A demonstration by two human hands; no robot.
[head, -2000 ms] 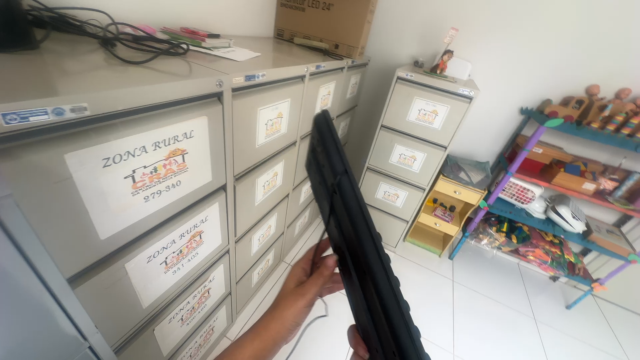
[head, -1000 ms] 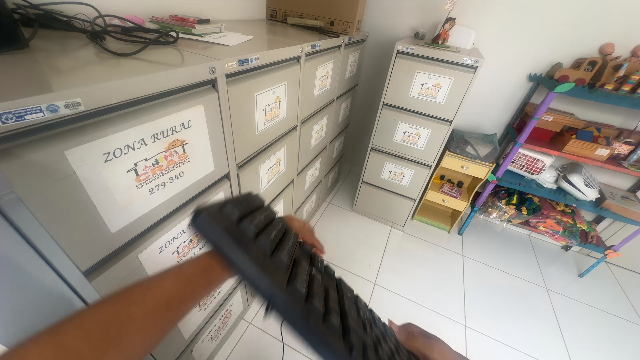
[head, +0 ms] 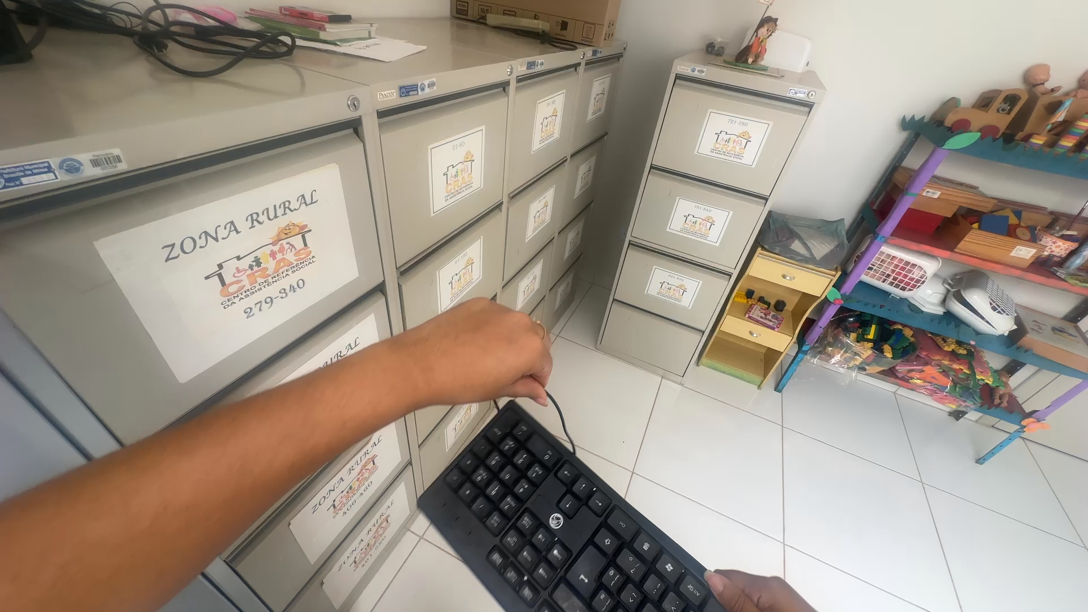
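A black computer keyboard (head: 569, 527), keys facing up, is tilted at the bottom centre. My right hand (head: 752, 591) grips its edge at the lower right; only the thumb and part of the hand show. My left hand (head: 484, 353) is above the keyboard's far corner, fingers pinched on its thin black cable (head: 563, 421). The cable curves from the fingertips down behind the keyboard's edge, and its other end is hidden. A ring is on one finger of the left hand.
Grey metal filing cabinets (head: 442, 127) line the left side, with black cables (head: 183, 34), books (head: 319, 27) and a cardboard box (head: 552, 17) on top. Another cabinet (head: 710, 204), a small yellow drawer unit (head: 769, 314) and a toy shelf (head: 901, 204) stand farther back on white floor tiles.
The keyboard, seen nearly edge-on before, now shows its keys and sits lower in view. My left hand has moved from beside or behind it to the cable at its far corner.
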